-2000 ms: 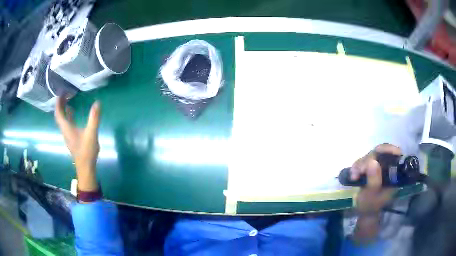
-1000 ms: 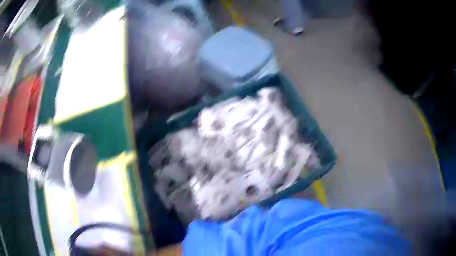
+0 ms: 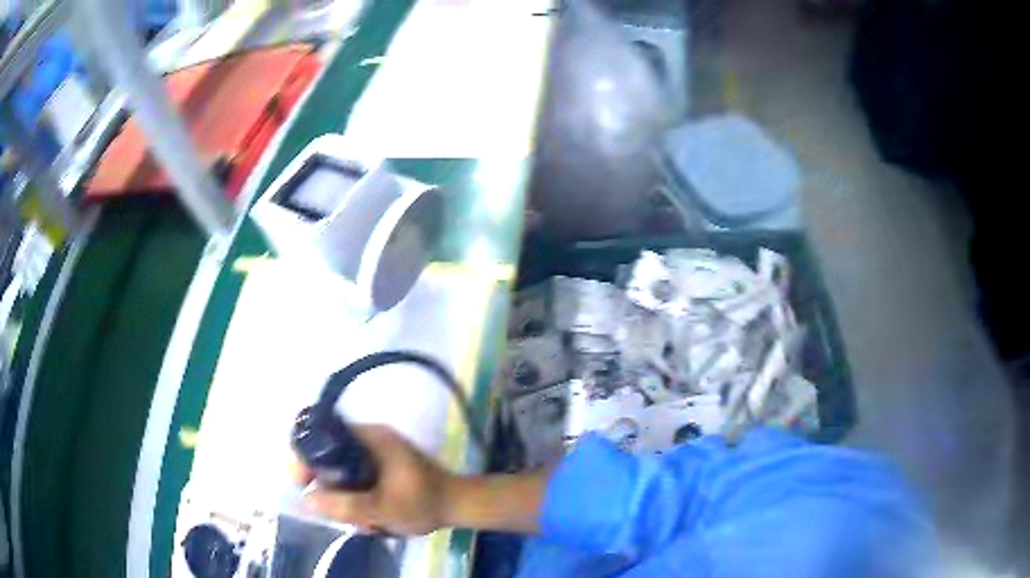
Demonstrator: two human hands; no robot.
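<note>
My right hand (image 3: 390, 483) is closed around the black corded driver (image 3: 332, 447) over the white sheet, at the lower left of the view. The driver's cable curves up and round towards the bench edge. A white device body (image 3: 322, 220) with a grey-white round base (image 3: 403, 248) lies on its side on the bench above my hand; its dark-framed opening faces left. Another unit (image 3: 305, 550) with a black round part lies just below my hand, cut off by the lower edge. My left hand is out of the picture.
A dark tub (image 3: 834, 373) holding white plates with round holes stands right of the bench. Behind it are a pale blue-grey square container (image 3: 732, 169) and a shiny clear bag (image 3: 599, 113). A dark green conveyor (image 3: 102, 373) and a red panel (image 3: 215, 113) lie at left.
The view has swung right from the bench front, and my left hand has left the picture. My right hand, with the driver still in it, has come further into view near the standing units.
</note>
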